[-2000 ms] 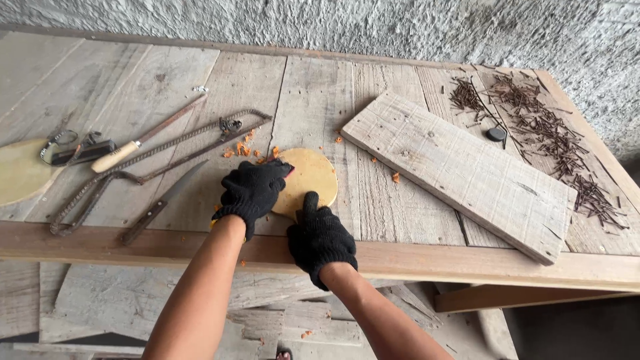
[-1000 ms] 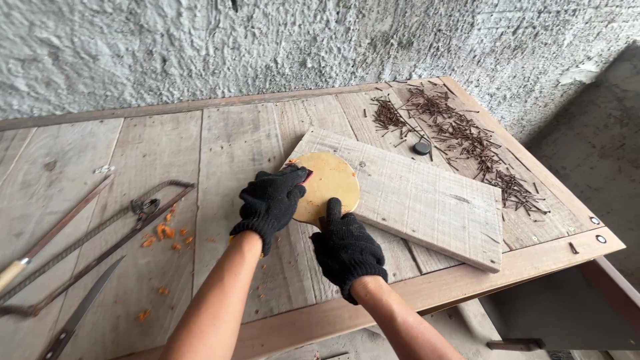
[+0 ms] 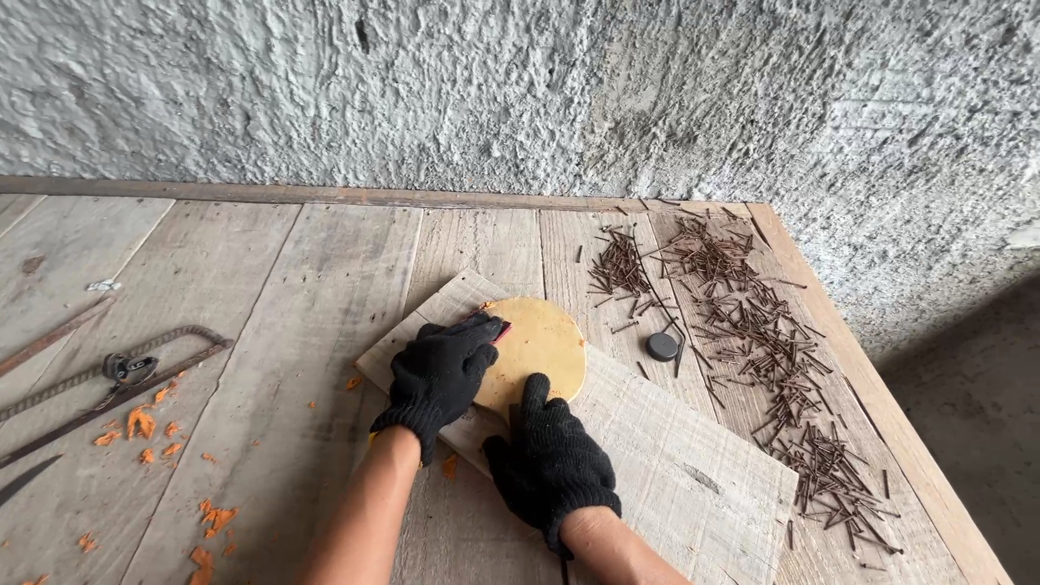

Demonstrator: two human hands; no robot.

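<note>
A round yellowish disc (image 3: 540, 345) lies over the upper left part of a loose wooden board (image 3: 682, 463). My left hand (image 3: 443, 366), in a black knitted glove, is closed around a small red object (image 3: 504, 331) at the disc's left edge; most of that object is hidden by the fingers. My right hand (image 3: 556, 463), also gloved in black, rests at the near edge of the disc, its index finger on the surface and its thumb apart. It appears to press the disc rather than grip it. Orange crumbs cling to the disc's upper left rim.
Rusty nails (image 3: 780, 349) are heaped along the right side, near a round black cap (image 3: 661, 347). At left lie a metal-framed saw (image 3: 130, 370), a knife blade (image 3: 24, 481) and orange shavings (image 3: 140, 422). A rough plastered wall (image 3: 487, 97) rises behind the wooden table (image 3: 325, 284).
Both hands and the disc have moved from the table planks onto the loose board. The board has shifted relative to the table. The view has swung to the right.
</note>
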